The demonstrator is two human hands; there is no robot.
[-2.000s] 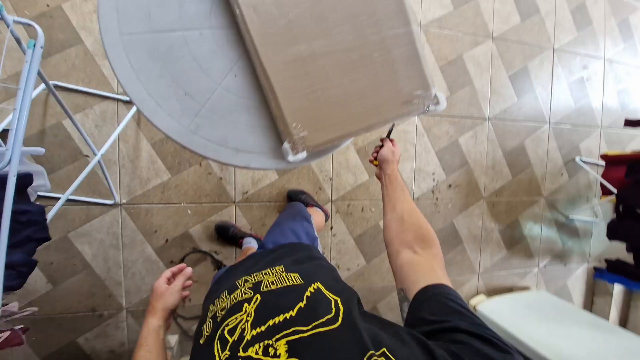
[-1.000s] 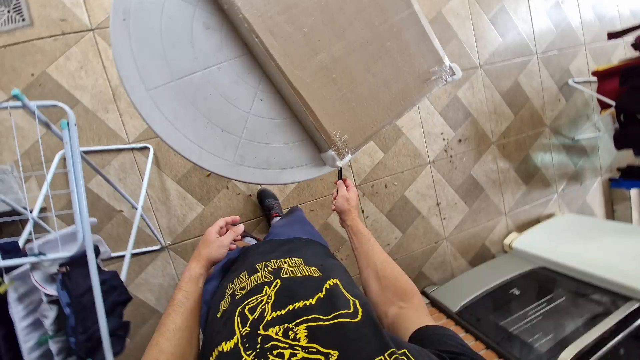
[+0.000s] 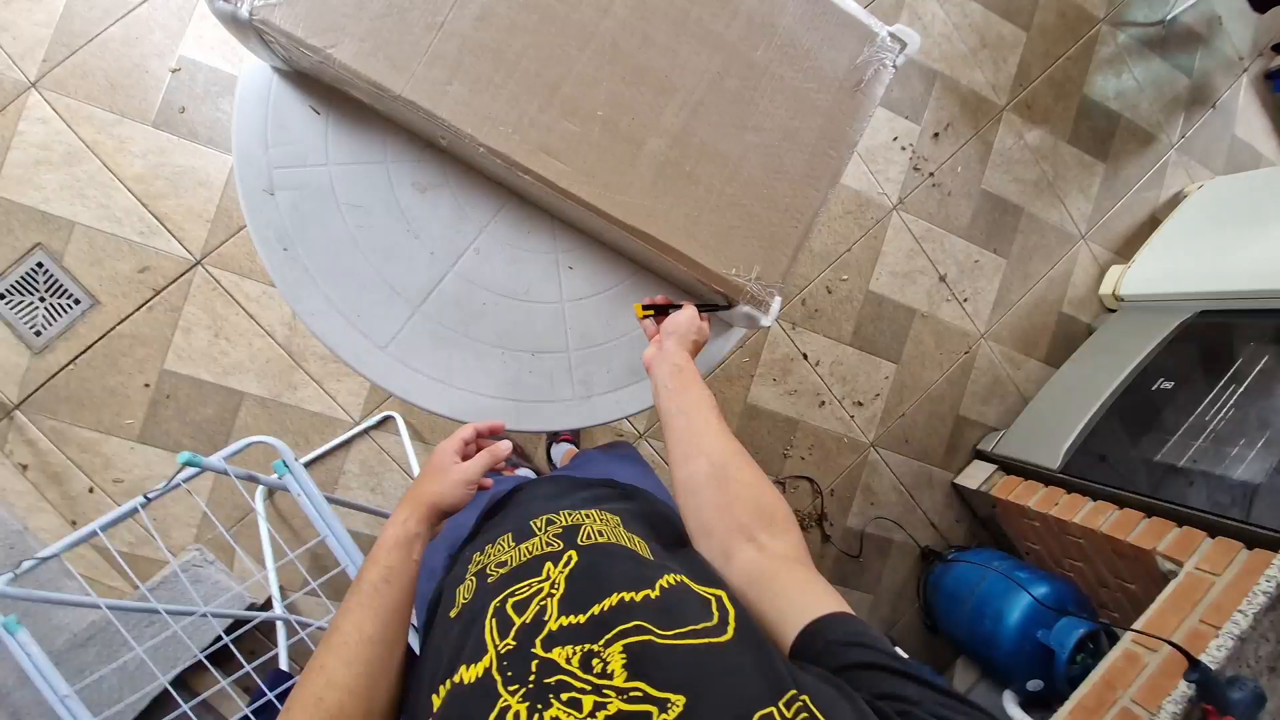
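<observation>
A large cardboard box (image 3: 620,120) wrapped in clear film lies on a round grey plastic table (image 3: 450,260). White padding (image 3: 765,312) covers its near corner, with frayed film around it. My right hand (image 3: 677,332) is closed around a black and yellow utility knife (image 3: 655,311). The knife's front end is beside that corner; whether the blade touches the film, I cannot tell. My left hand (image 3: 462,470) is empty, fingers loosely curled and apart, in front of my body near the table's near edge.
At the lower left stands a folding drying rack (image 3: 270,470), close to my left arm. A stove (image 3: 1150,400) rests on a brick counter (image 3: 1130,530) at the right, with a blue gas cylinder (image 3: 1010,600) below. A floor drain (image 3: 42,297) and a thin cable (image 3: 850,545) are on the tiles.
My right hand with the knife has moved to the left side of the box's near corner, over the table. The knife now points right. The view has shifted.
</observation>
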